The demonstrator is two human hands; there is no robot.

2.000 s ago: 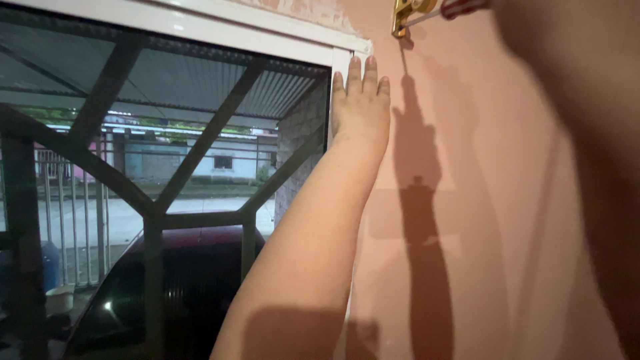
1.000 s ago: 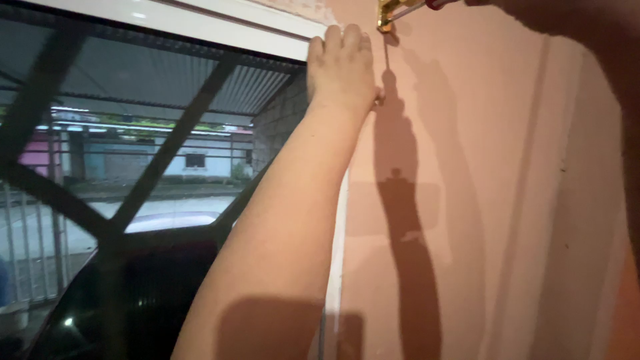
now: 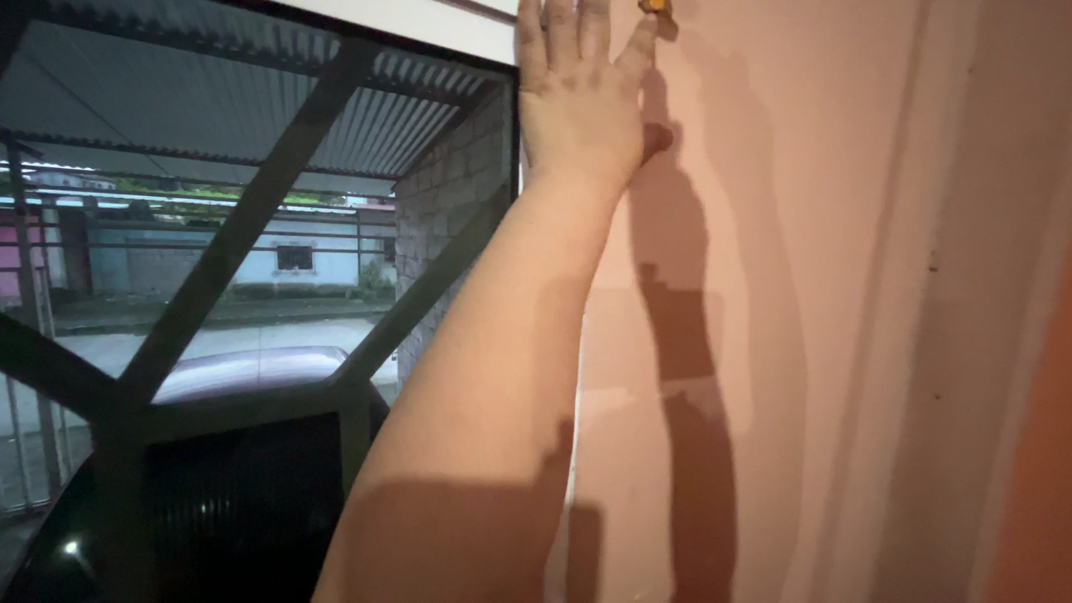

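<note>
My left hand [image 3: 582,109] reaches up from the bottom of the view, its back toward me and its fingers spread over the edge of the white window frame [image 3: 452,32] and the pink wall [image 3: 829,134]. The index finger points up at a small brass-coloured metal bracket [image 3: 657,7] on the wall; whether it touches the bracket is unclear. The thumb lies lower, in shadow. Most of the bracket is cut off by the top edge, and the fingertips reach that edge too. My right hand is out of view.
A glass window pane with dark diagonal bars [image 3: 251,209] fills the left side. Beyond it are a corrugated roof [image 3: 201,92], a block wall [image 3: 444,142] and a dark vehicle [image 3: 234,502]. Shadows of an arm fall on the wall, which has a vertical ridge farther right.
My right hand, earlier at the upper right with a screwdriver at the bracket, has left the view. My left hand's index finger has spread toward the bracket. The view has shifted.
</note>
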